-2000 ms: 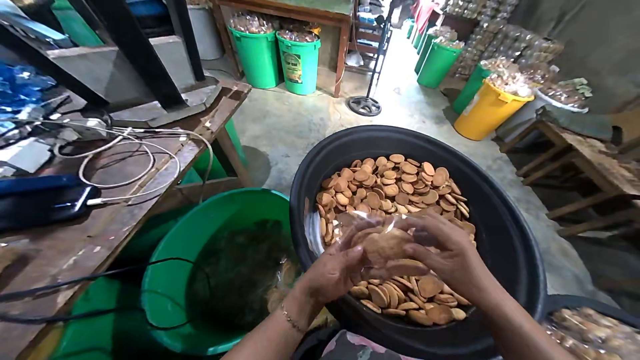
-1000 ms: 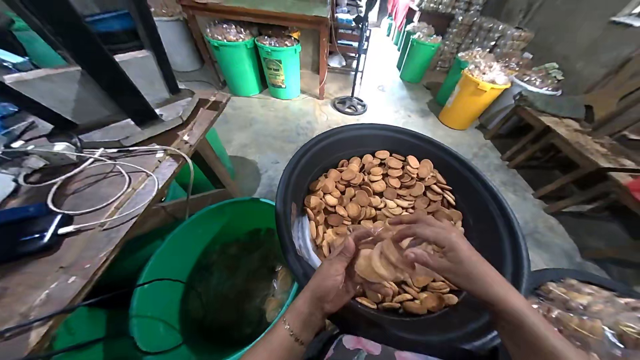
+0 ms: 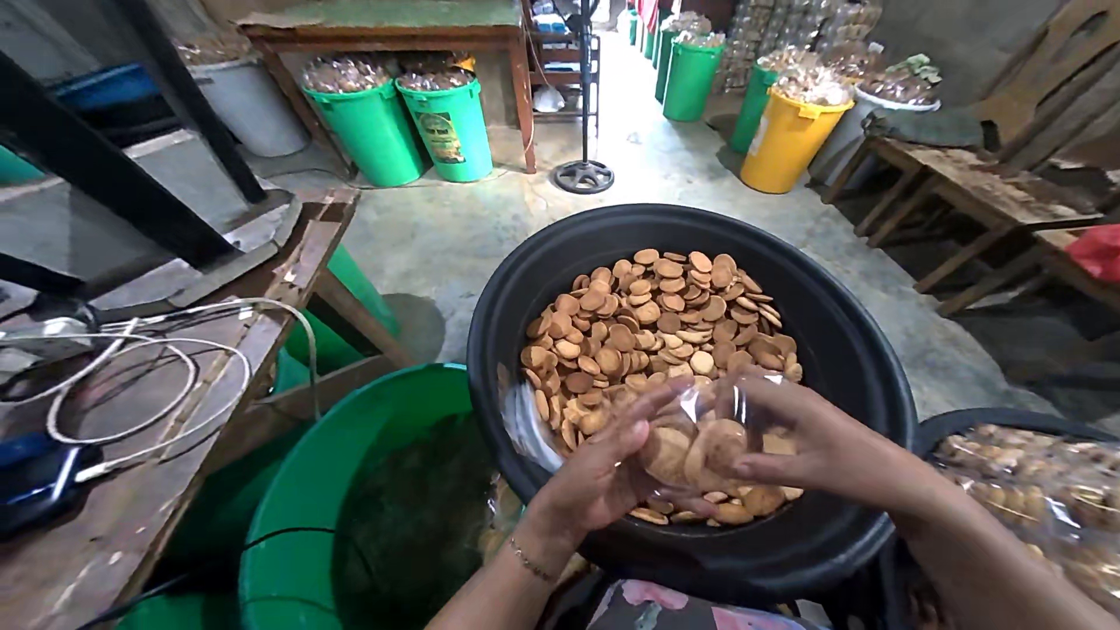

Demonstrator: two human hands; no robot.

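A wide black plastic tub (image 3: 844,350) holds a heap of round brown cookies (image 3: 643,337). Over its near part, a clear plastic bag with several cookies inside (image 3: 696,451) is between my hands. My left hand (image 3: 599,477), with a bracelet at the wrist, supports the bag from the left. My right hand (image 3: 792,437) grips it from the right, thumb low on the cookies and fingers near the bag's top. A stack of clear plastic bags (image 3: 529,424) lies against the tub's left inner wall.
A large green tub (image 3: 289,499) stands at left, beside a wooden table (image 3: 206,420) with white cables. A container of bagged cookies (image 3: 1041,490) is at lower right. Green bins (image 3: 367,131), a yellow bin (image 3: 787,144), a stand with a round base (image 3: 584,177) and wooden benches (image 3: 971,188) stand farther off.
The bag of cookies stays between my hands throughout. The cookies in it have shifted, and my right hand's fingers have changed position around the bag.
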